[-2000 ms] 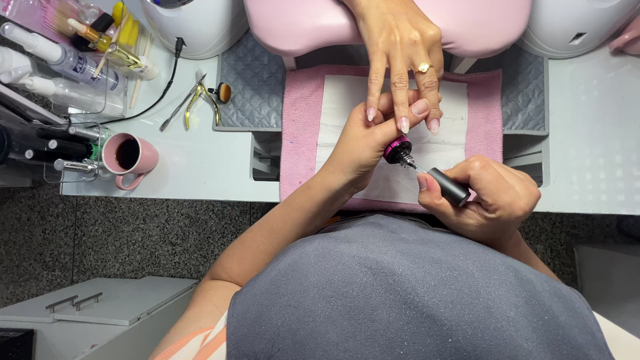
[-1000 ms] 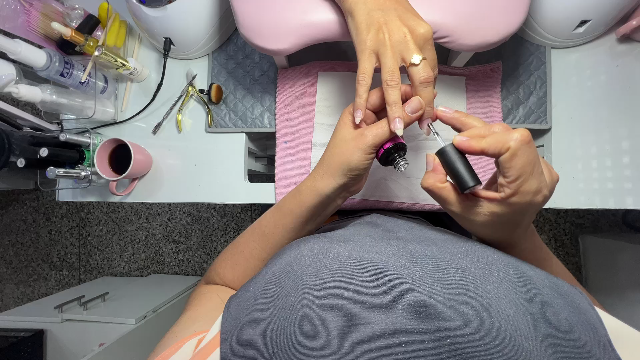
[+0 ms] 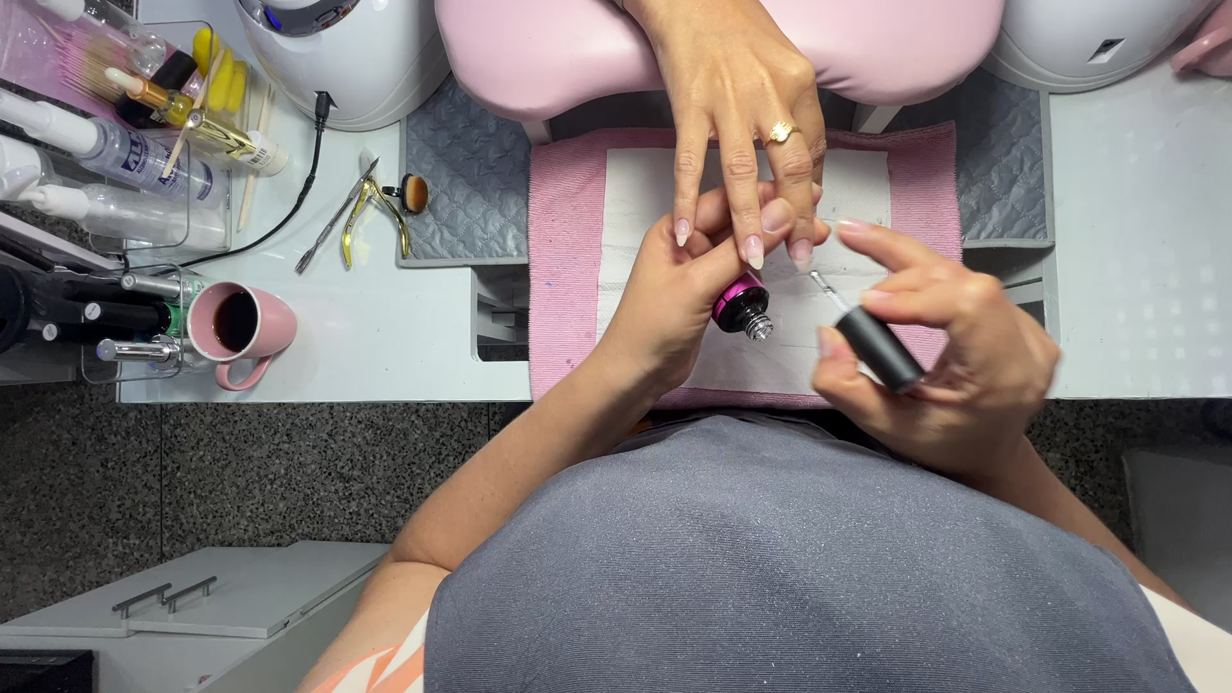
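My left hand (image 3: pixel 674 298) holds an uncapped nail polish bottle (image 3: pixel 743 308) in its palm, the neck tilted down to the right. Its thumb and fingers also support the fingers of another person's hand (image 3: pixel 741 106), which reaches in from the top and wears a gold ring (image 3: pixel 782 131). My right hand (image 3: pixel 953 346) grips the black brush cap (image 3: pixel 881 348) between thumb and fingers. The brush (image 3: pixel 826 289) points up and left, its tip just below the nail of the ringed finger; whether they touch I cannot tell.
Beneath the hands lie a white paper towel (image 3: pixel 789 361) and a pink towel (image 3: pixel 563 279). A pink armrest (image 3: pixel 539 58) stands behind. To the left are gold cuticle nippers (image 3: pixel 358 217), a metal pusher (image 3: pixel 337 214), a round brush (image 3: pixel 414 193), a mug of dark liquid (image 3: pixel 274 322) and bottles in a clear organizer.
My right hand has moved the brush from the bottle's neck up and right to the other person's ringed finger. My left hand keeps hold of the bottle.
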